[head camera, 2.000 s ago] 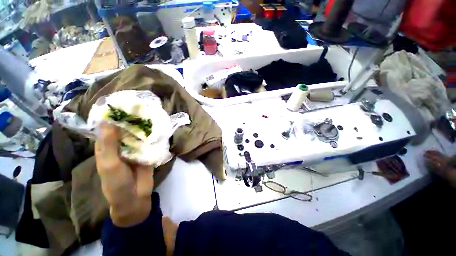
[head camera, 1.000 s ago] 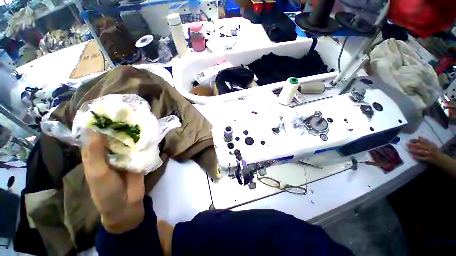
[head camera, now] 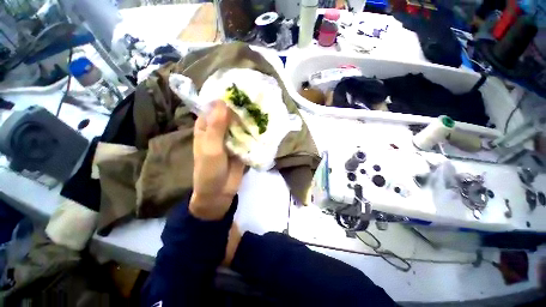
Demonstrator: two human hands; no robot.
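My left hand (head camera: pixel 215 159) holds a white bun (head camera: pixel 251 129) with green leafy filling, wrapped in a crinkled clear plastic bag (head camera: pixel 286 123). Its fingers lie on the near side of the bun, which is raised in front of a heap of olive-brown cloth (head camera: pixel 161 162). My right sleeve crosses from the lower right. Only a strip of the right wrist (head camera: pixel 233 241) shows behind my left forearm; the right hand itself is hidden. A clear bottle with a blue cap (head camera: pixel 84 69) stands at the left.
A white sewing machine head (head camera: pixel 413 180) lies on the right, with a white thread cone (head camera: pixel 434 133) behind it and thin wire loops (head camera: pixel 383 249) in front. A white trough (head camera: pixel 299 90) holds black cloth (head camera: pixel 434 99). A dark grey box-like object (head camera: pixel 45 144) sits far left.
The view has swung left, so the table's things appear farther right. The blue-capped bottle shows more fully, and the neighbouring person's hand has left the picture. My left hand still holds the bun.
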